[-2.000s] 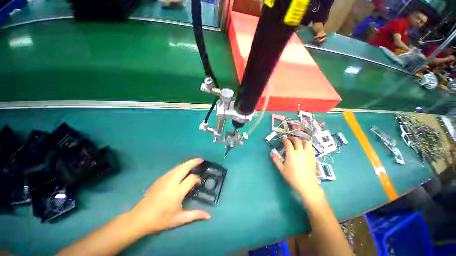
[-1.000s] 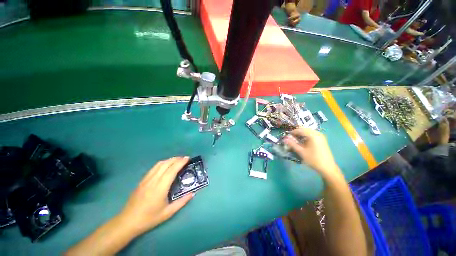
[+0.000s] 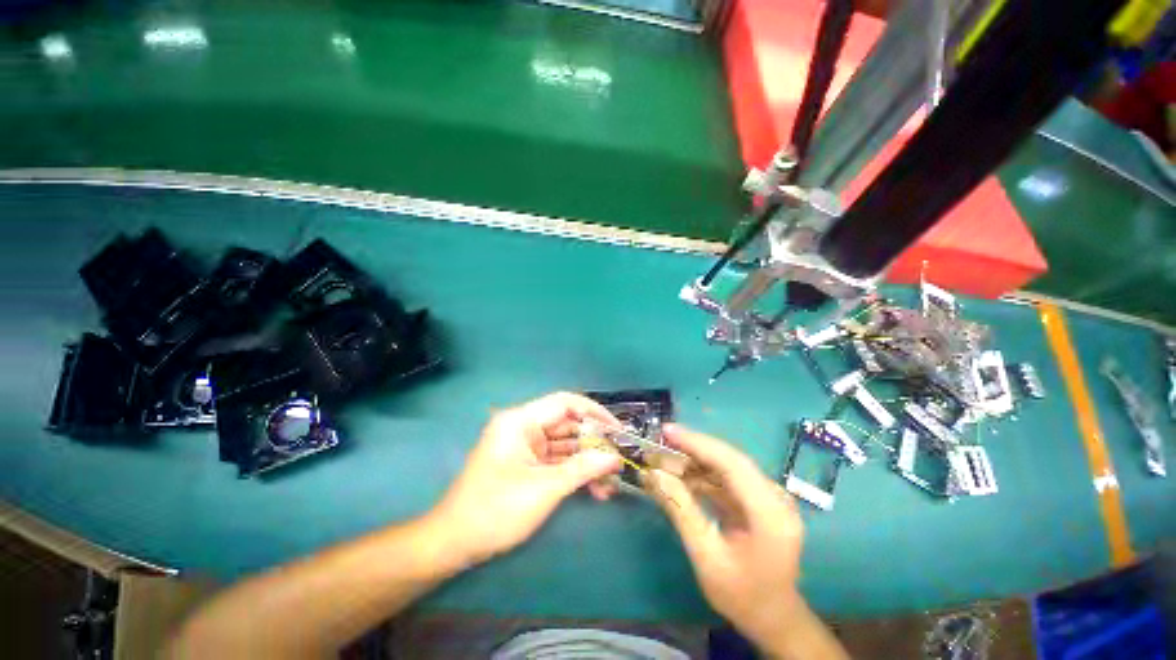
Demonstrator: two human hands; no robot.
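My left hand (image 3: 522,471) and my right hand (image 3: 733,516) are close together at the front middle of the bench. Both hold a small pale frame part (image 3: 649,451) between the fingertips, and a thin yellowish wire shows at it. A black plastic housing (image 3: 632,405) lies right behind the fingers, partly hidden by them. The screwdriver (image 3: 948,174) hangs above and to the right, its narrow tip (image 3: 717,377) over the bench. A tangled pile of silver-white frame parts (image 3: 922,355) lies to the right.
A loose pile of black housings (image 3: 329,335) lies at the left. A red block (image 3: 980,232) stands behind the screwdriver. The green conveyor (image 3: 387,116) runs behind the bench. Orange tape (image 3: 1083,426) crosses the bench at the right. A blue crate (image 3: 1116,619) is at the lower right.
My left hand has let go of the housing, which now lies on the bench. My right hand has come from the pile to the left hand with a frame part. The view has swung left.
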